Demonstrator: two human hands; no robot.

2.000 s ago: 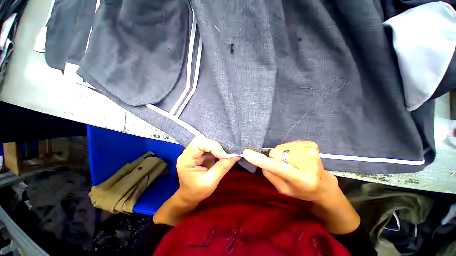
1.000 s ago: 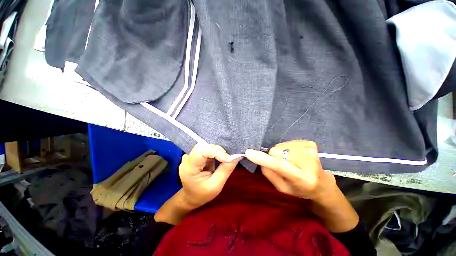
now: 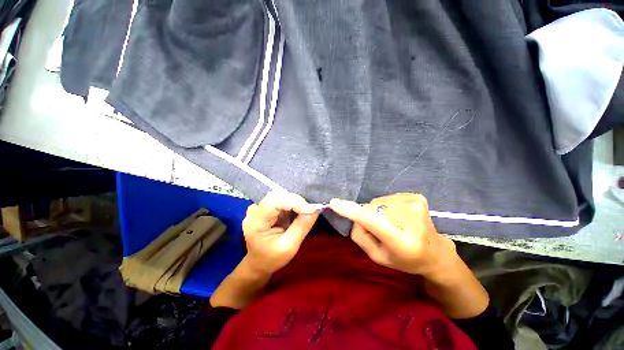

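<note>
A dark grey garment (image 3: 424, 89) lies spread in front of me, with white binding (image 3: 503, 219) along its hem. My left hand (image 3: 277, 229) pinches the hem between thumb and forefinger at its near edge. My right hand (image 3: 397, 232), with a ring, is close beside it, its fingertips meeting the hem at the same spot. A needle cannot be made out between the fingertips. A loose thread (image 3: 427, 147) runs in a loop over the cloth above my right hand. A rounded grey pocket piece (image 3: 191, 75) lies at the left, beside double white lines.
The white table (image 3: 51, 119) shows at the left and along the near edge. A pale curved panel (image 3: 580, 75) lies at the right. Below the table are a blue bin (image 3: 147, 205) with folded khaki cloth (image 3: 174, 253) and, at lower right, olive cloth (image 3: 547, 287).
Both hands stay at the hem. My right hand has shifted slightly left, its fingertips closer to my left hand's. The cloth near the double lines has moved slightly right.
</note>
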